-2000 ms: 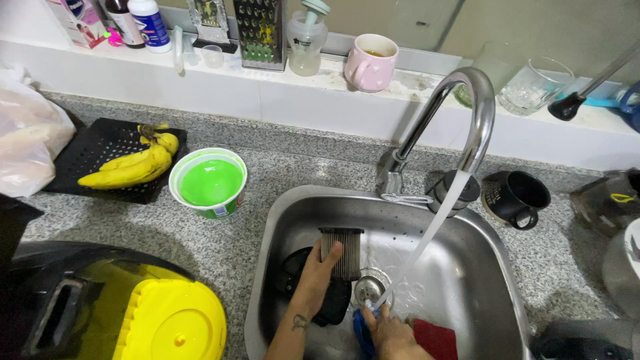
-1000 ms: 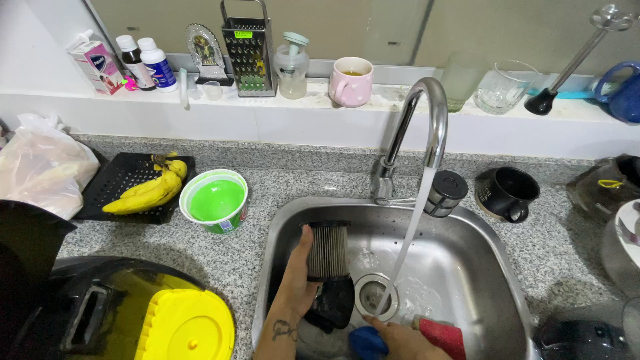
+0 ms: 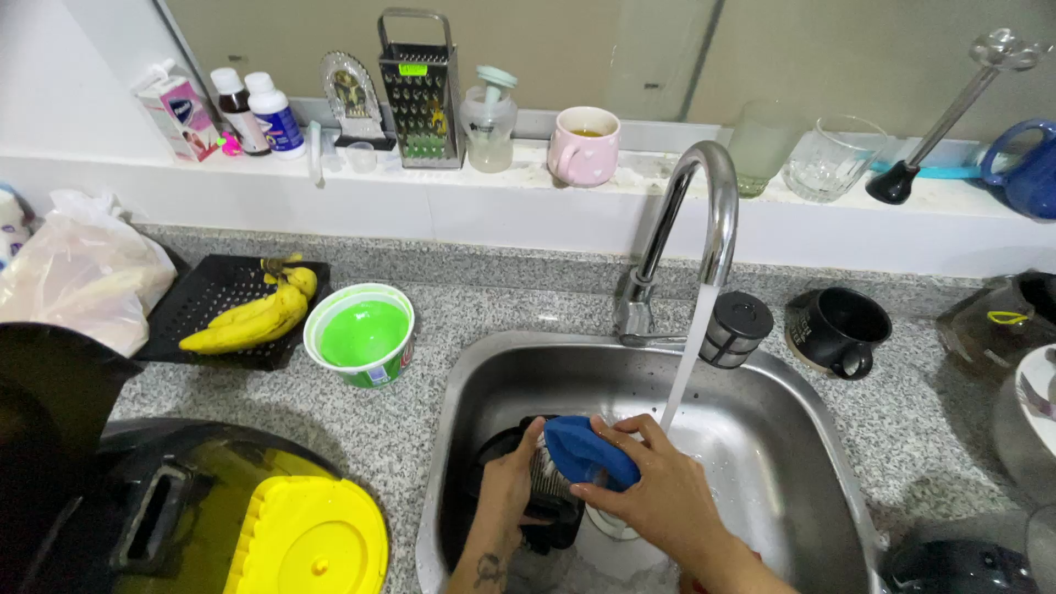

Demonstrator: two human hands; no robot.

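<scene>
My left hand point(image 3: 509, 491), low in the steel sink point(image 3: 487, 351), grips a ribbed, pleated filter point(image 3: 549, 478) with a dark frame. In my right hand point(image 3: 652, 483) is a blue scrubbing brush point(image 3: 587, 452), held against the ribbed face, where some white foam shows. The brush hides much of the filter. Dark plastic parts point(image 3: 561, 528) lie under and beside my left hand. Water point(image 3: 690, 355) runs from the chrome faucet point(image 3: 722, 214) behind my right hand. A piece of red cloth is partly visible beneath my right forearm.
On the counter are a green tub point(image 3: 363, 334), bananas point(image 3: 256, 318) on a black perforated tray point(image 3: 194, 293), a yellow plastic part point(image 3: 318, 536), a mesh cylinder point(image 3: 737, 330) and a black mug point(image 3: 841, 326). A grater point(image 3: 422, 107) and a pink mug point(image 3: 586, 147) stand on the ledge.
My right hand has lifted the blue brush from low in the sink, near the drain, up to the filter. My left hand still holds the filter.
</scene>
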